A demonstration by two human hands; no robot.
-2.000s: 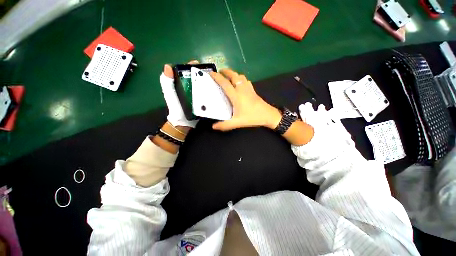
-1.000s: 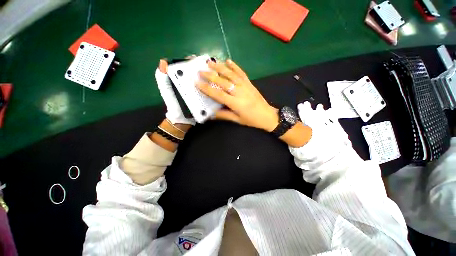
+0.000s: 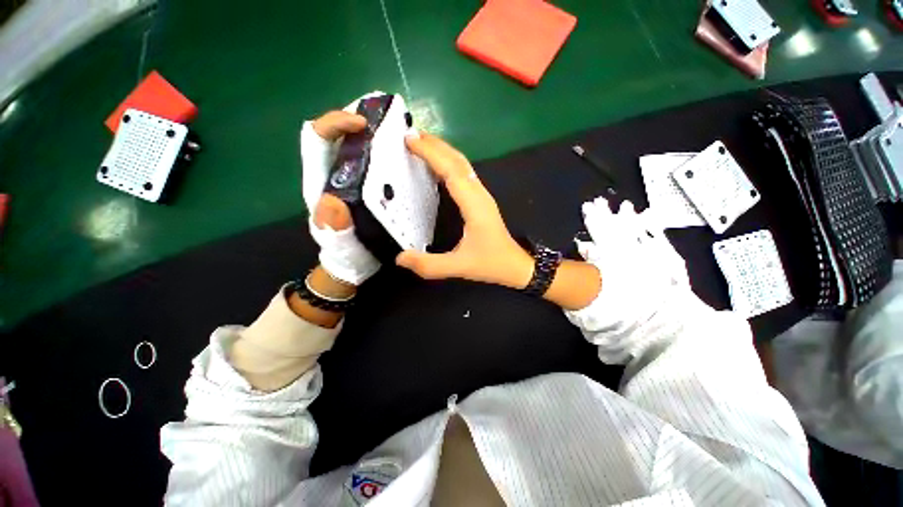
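A black electronic unit (image 3: 349,170) with a white cover plate (image 3: 398,183) is held up above the black mat's far edge. It is tilted, with its dark side edge facing me. My left hand (image 3: 332,198), in a white glove with bare fingertips, grips the black housing from the left. My right hand (image 3: 470,223), bare, holds the white plate side between thumb at the near end and fingers at the far end. The plate lies against the housing; whether it is fully seated I cannot tell.
The green conveyor (image 3: 257,129) carries red pads (image 3: 517,38) and another unit (image 3: 142,154) at left. Loose white covers (image 3: 715,186), a thin dark stick (image 3: 594,166) and a patterned bag (image 3: 837,203) lie at right. A loose glove (image 3: 619,233) lies by my right forearm. Two pale rings (image 3: 115,397) lie at left.
The plate has gone from slanted over the open housing to lying against it. Both hands have turned the unit so its side edge shows. Belt items have shifted left.
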